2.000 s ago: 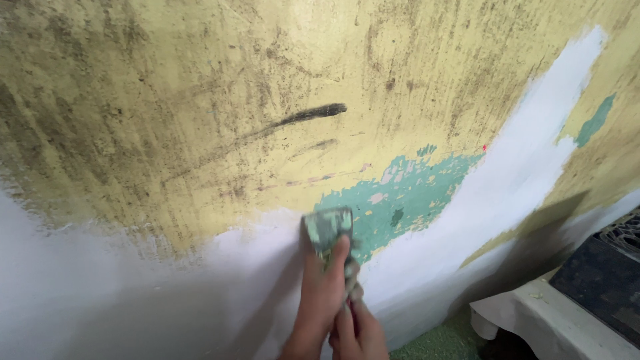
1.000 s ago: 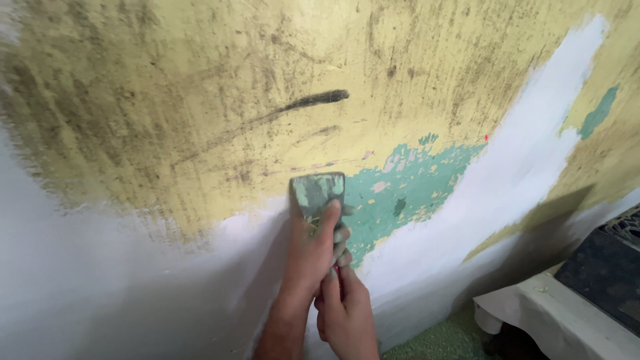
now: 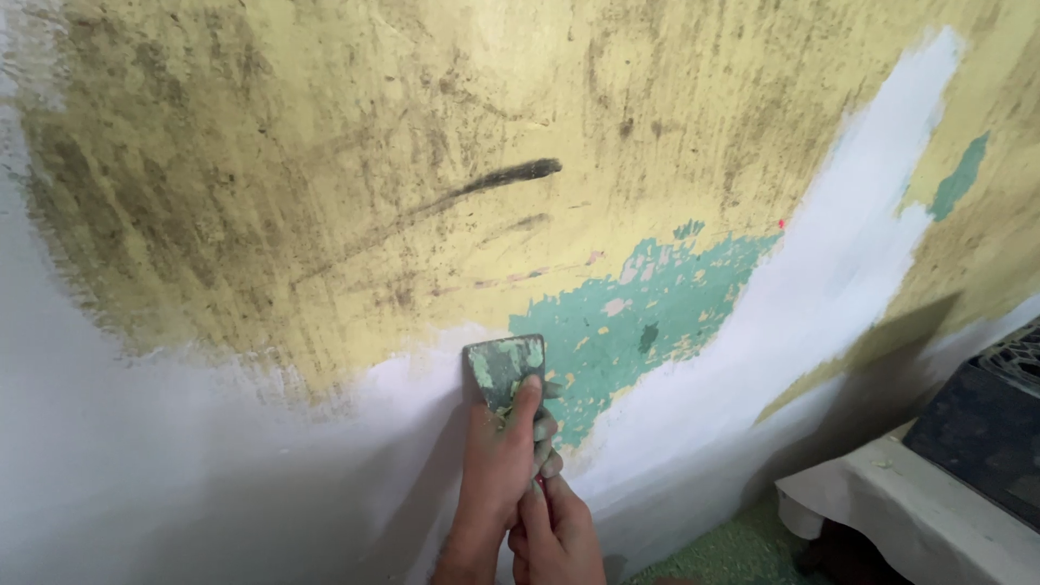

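A paint scraper with a wide metal blade, smeared with green paint, lies against the wall at the left end of an exposed green patch. My left hand is closed around it, thumb on the blade's face. Just below and to the right, my right hand grips the lower part of the handle, of which only a bit of red shows between the fingers. Yellow paint with dark stains and a black streak covers the wall above. White areas spread below and to the left.
At the lower right a white-covered surface stands near the wall, with a dark box-like object on it. Green and pale flakes lie on the floor beneath. A narrow white strip runs up the wall at the right.
Both hands and the scraper first went up the wall onto the yellow edge, then came back down. The scraper's blade is now lower than one second ago.
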